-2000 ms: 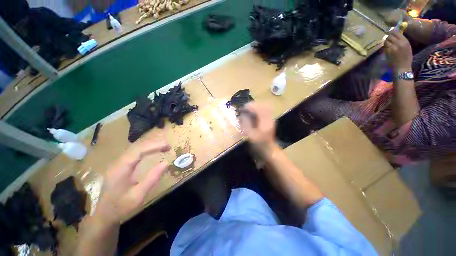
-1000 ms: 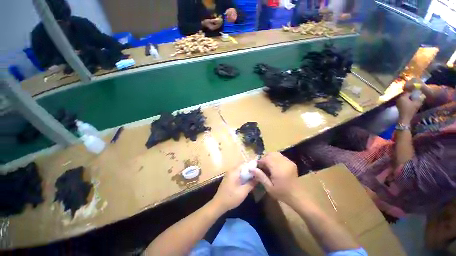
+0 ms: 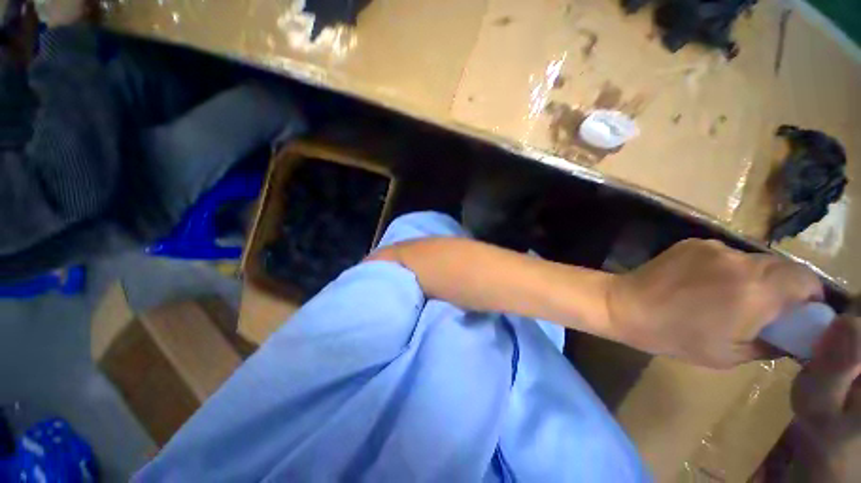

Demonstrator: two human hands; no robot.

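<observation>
My left hand [image 3: 713,302] is closed around a white bottle [image 3: 798,328] at the right, beyond the bench's near edge. My right hand [image 3: 831,373] is blurred and cut off by the right edge; its fingers are on the bottle's other end. The bottle's nozzle is not visible. A black spiky part [image 3: 810,181] lies on the cardboard-covered bench just above my hands. A small white dish [image 3: 607,130] sits on stained cardboard near the bench edge.
More black parts [image 3: 699,21] lie at the top of the bench [image 3: 406,57]. Under it an open box [image 3: 253,241] holds dark parts. Another brown box [image 3: 175,349] and blue plastic items stand on the floor. A seated person's leg [image 3: 212,141] is at the left.
The view has swung down and left, showing my lap and the floor. Both hands remain on the white bottle, which was picked up from the bench since the first frame.
</observation>
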